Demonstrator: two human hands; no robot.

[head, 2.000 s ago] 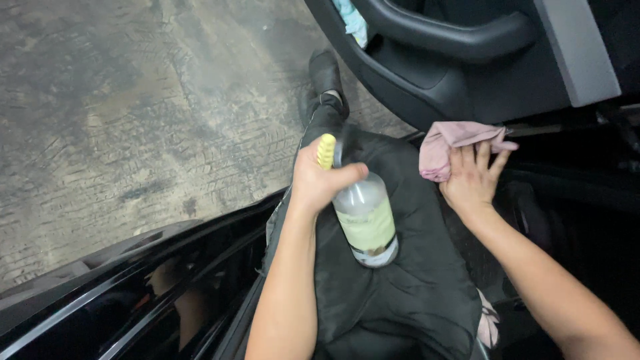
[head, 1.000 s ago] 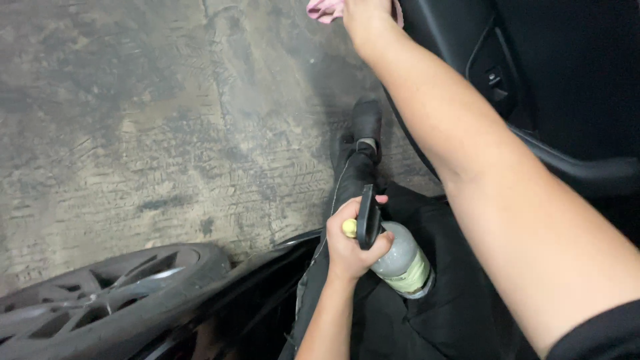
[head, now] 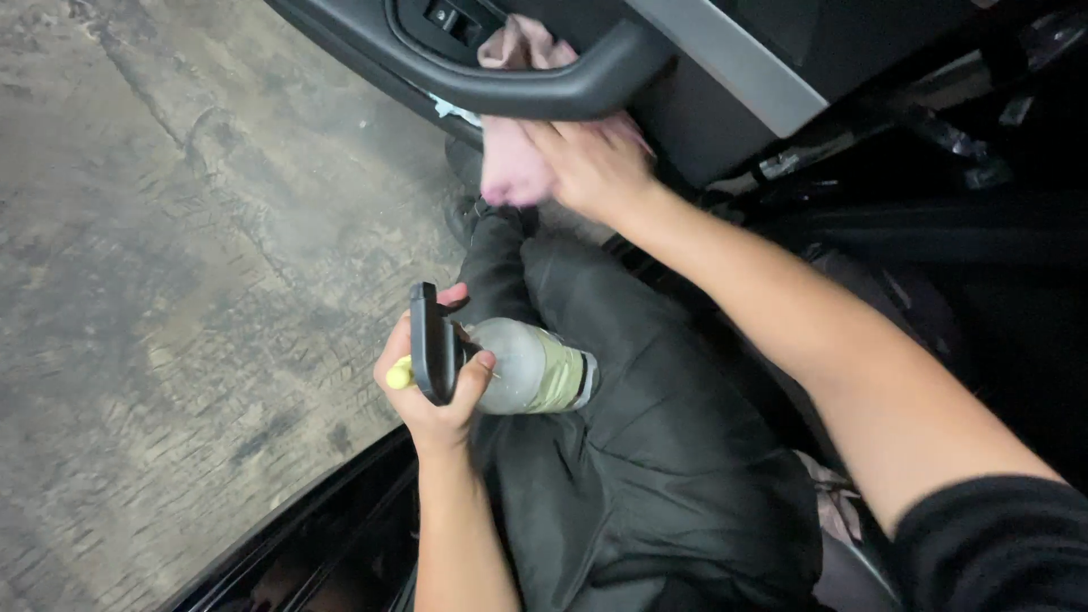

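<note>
My left hand grips the neck of a clear spray bottle with a black trigger head and a pale green label. A yellow thing pokes out beside that hand. The bottle lies tilted over my dark trousers. With my right hand I press a pink cloth at the inner car door, under its pull handle. Part of the cloth shows on the handle's far side, and the fingertips are partly hidden by the handle and cloth.
A window switch sits in the door panel beyond the handle. Light blue material shows at the door's edge. The worn concrete floor lies to the left, glossy black car bodywork at the lower left, and another cloth beside my leg.
My right hand, with the pink cloth, has come back from the far end of the door to the pull handle. My left hand still holds the bottle. The view has shifted.
</note>
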